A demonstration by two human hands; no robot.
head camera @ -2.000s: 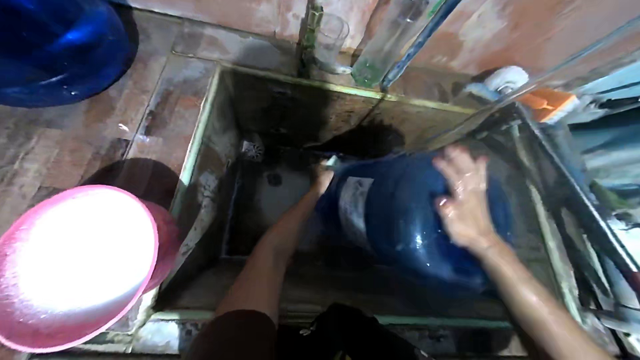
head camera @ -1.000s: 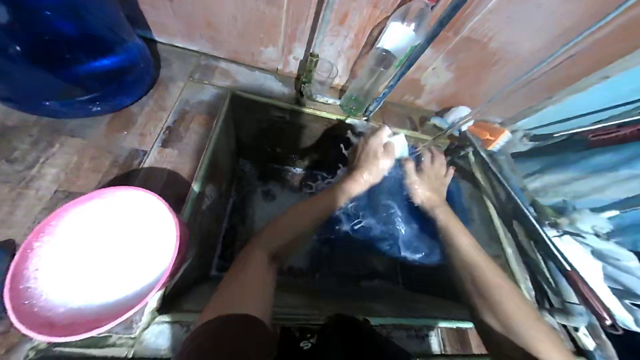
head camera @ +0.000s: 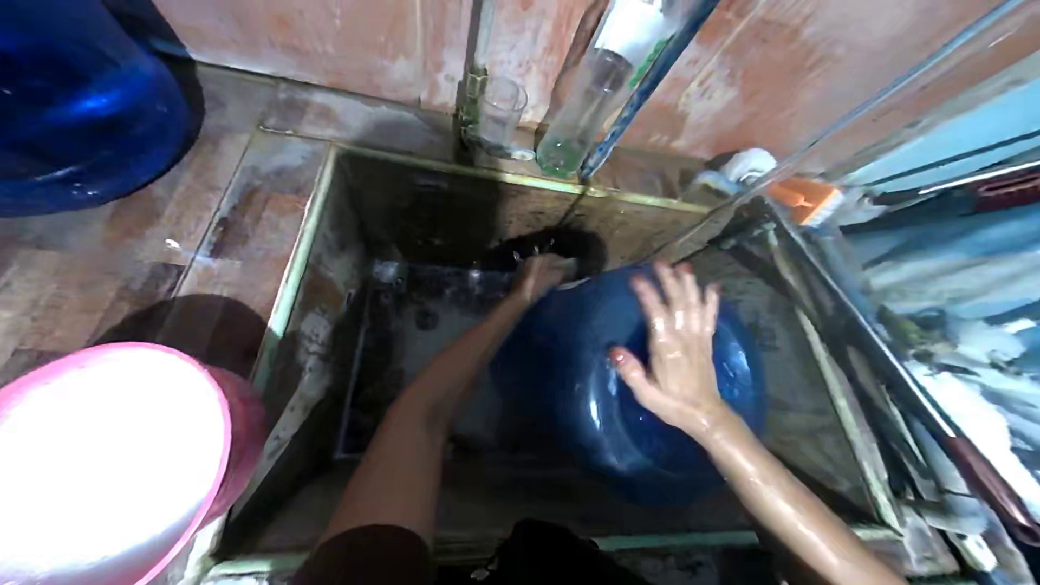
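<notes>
A large wet blue plastic water jug (head camera: 585, 382) lies tilted in the tiled sink basin (head camera: 305, 236). My right hand (head camera: 678, 349) rests on its rounded surface with the fingers spread and wet. At the jug's far left end is my left hand (head camera: 543, 278), blurred and partly in shadow; a small pale thing shows beside its fingers. Whether that hand grips the pale thing or the jug's neck cannot be seen. The jug's near underside is in shadow.
A pink tub (head camera: 223, 431) with a bright white inside stands at the left. Another blue jug (head camera: 81, 114) is behind it. Along the back ledge are a clear cup (head camera: 500, 114), a plastic bottle (head camera: 585, 106) and an orange brush (head camera: 804, 201). Cloth-like items (head camera: 959, 268) lie at the right.
One second ago both hands were close together at the jug's far end. Now my right hand lies on its rounded surface and my left is at its left end. The jug has turned.
</notes>
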